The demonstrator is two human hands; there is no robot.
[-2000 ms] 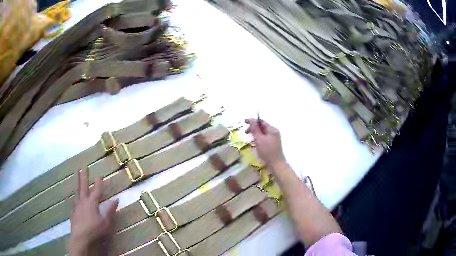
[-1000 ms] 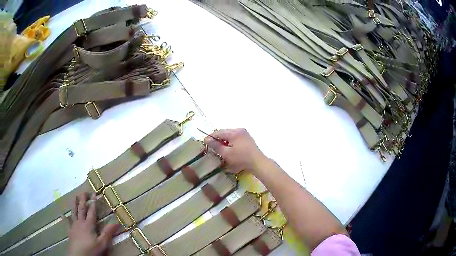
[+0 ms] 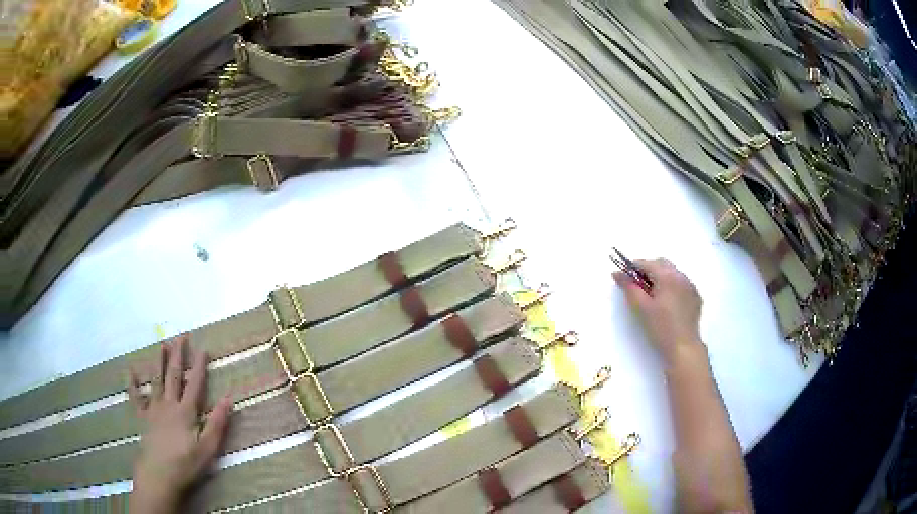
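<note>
Several khaki webbing straps (image 3: 402,356) lie side by side on the white table, each with a gold slide adjuster (image 3: 292,353), a dark brown band (image 3: 460,335) and a gold snap hook (image 3: 559,342) at its right end. My left hand (image 3: 178,417) lies flat with fingers spread on the straps, left of the adjusters, holding nothing. My right hand (image 3: 666,306) is right of the hooks, away from the straps, and holds the thread snips (image 3: 632,269), their dark tips pointing up and left.
A thick strap pile (image 3: 271,100) with gold hooks lies behind the row. A looser strap heap (image 3: 744,131) covers the right table edge. A clear bag of yellow pieces (image 3: 50,50) and a yellow tape roll (image 3: 138,37) are at back left. Yellow tape (image 3: 548,336) marks the tabletop (image 3: 563,181).
My right hand has moved right with the snips, away from the hook ends. My left hand stays on the straps. The whole view has shifted, and the hook ends now line up more evenly.
</note>
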